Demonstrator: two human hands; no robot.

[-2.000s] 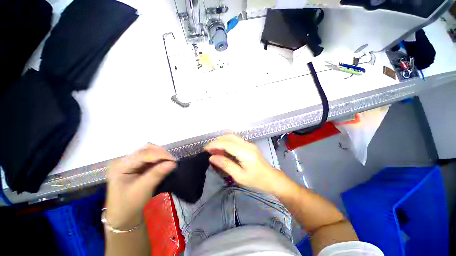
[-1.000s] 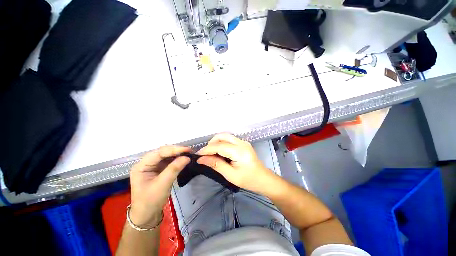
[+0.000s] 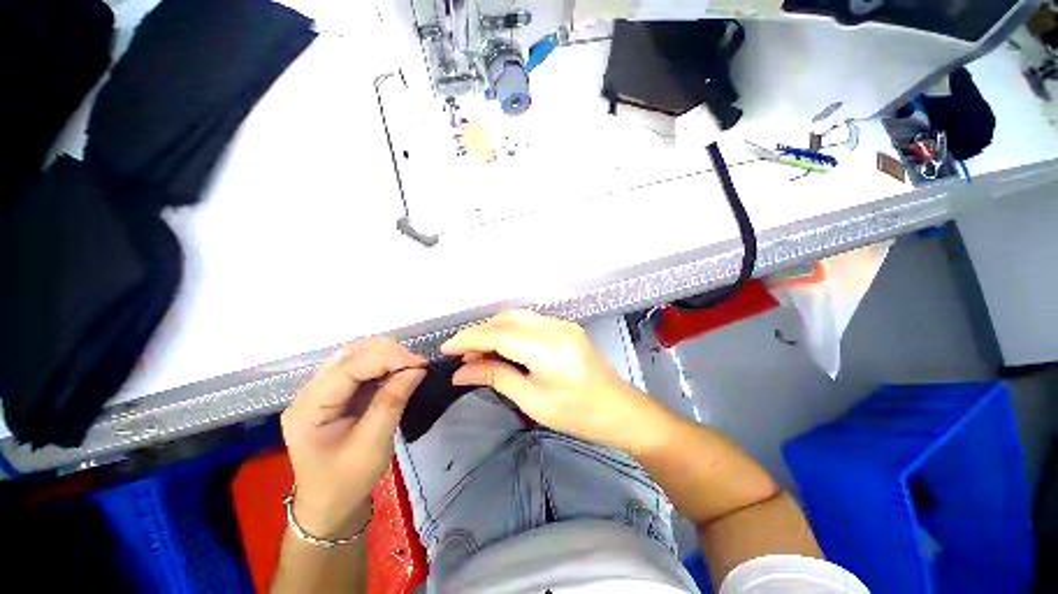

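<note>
A small black cut piece point(image 3: 436, 395) is held above the lap, in front of the table's front edge. My left hand point(image 3: 352, 424) pinches its left end between thumb and fingers. My right hand point(image 3: 540, 377) pinches its upper right part. Part of the piece is hidden behind my fingers. The presser foot and needle point(image 3: 455, 87) of the sewing machine are up the table, with no cloth under them. A ribbed grey knob point(image 3: 508, 84) sits beside them.
Black stacks of cut pieces point(image 3: 81, 302) lie on the left of the white table. A bent wire guide point(image 3: 398, 163) lies left of the needle. A black strip point(image 3: 733, 209) hangs over the edge. Thread snips point(image 3: 801, 157) lie at right. Blue crates point(image 3: 859, 464) and a red stool point(image 3: 267, 511) are below.
Both hands have kept hold of the black piece. They came closer together, and the piece went from spread and hanging to bunched between them. In the last second my left hand moved slightly left.
</note>
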